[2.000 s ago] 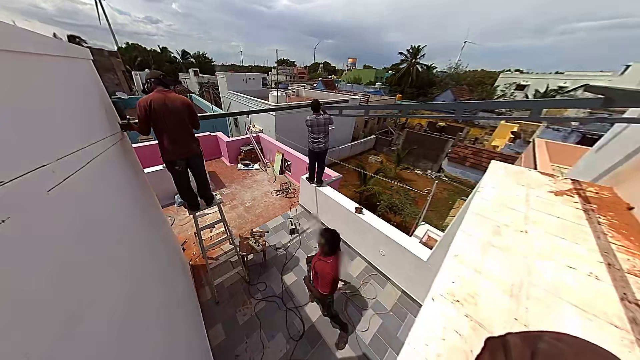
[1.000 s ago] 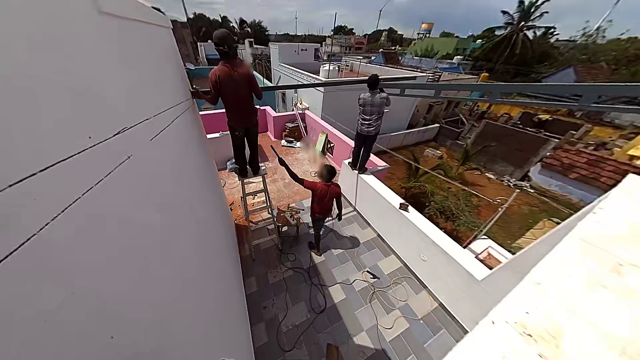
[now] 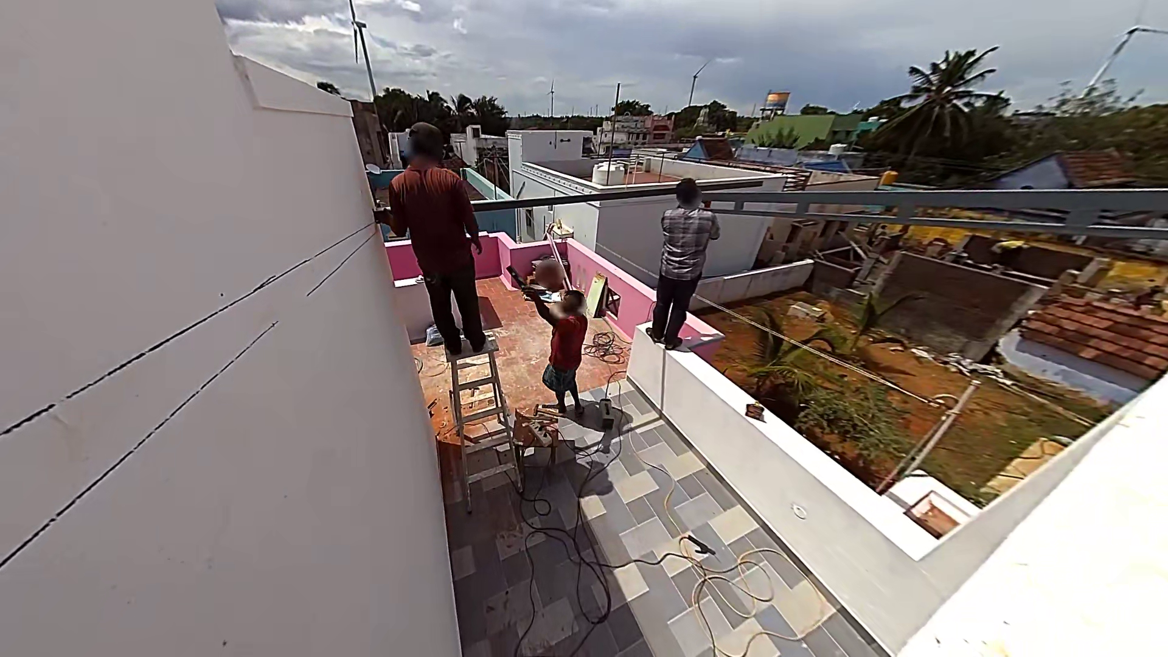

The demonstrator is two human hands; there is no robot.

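Neither my left hand nor my right hand is in the head view. Below me a person in a dark red shirt (image 3: 433, 219) stands on top of an aluminium stepladder (image 3: 482, 415), beside a long dark metal beam (image 3: 584, 195). On the parapet a person in a checked shirt (image 3: 686, 246) stands at the joint of that beam and a grey steel frame (image 3: 967, 203). A third person in a red shirt (image 3: 568, 342) stands on the terrace floor with arms raised, holding a dark object (image 3: 525, 283) toward the ladder.
A tall white wall (image 3: 274, 365) rises at the left. Cables (image 3: 584, 547) and a dark welding electrode holder (image 3: 700, 545) lie on the grey tiles. A white parapet (image 3: 785, 456) runs along the right, with a small brown block (image 3: 755, 411) on it.
The person in the red shirt has moved away from the near tiles toward the ladder and the red floor, arms now raised. The ladder person's right arm has come down. The view has swung.
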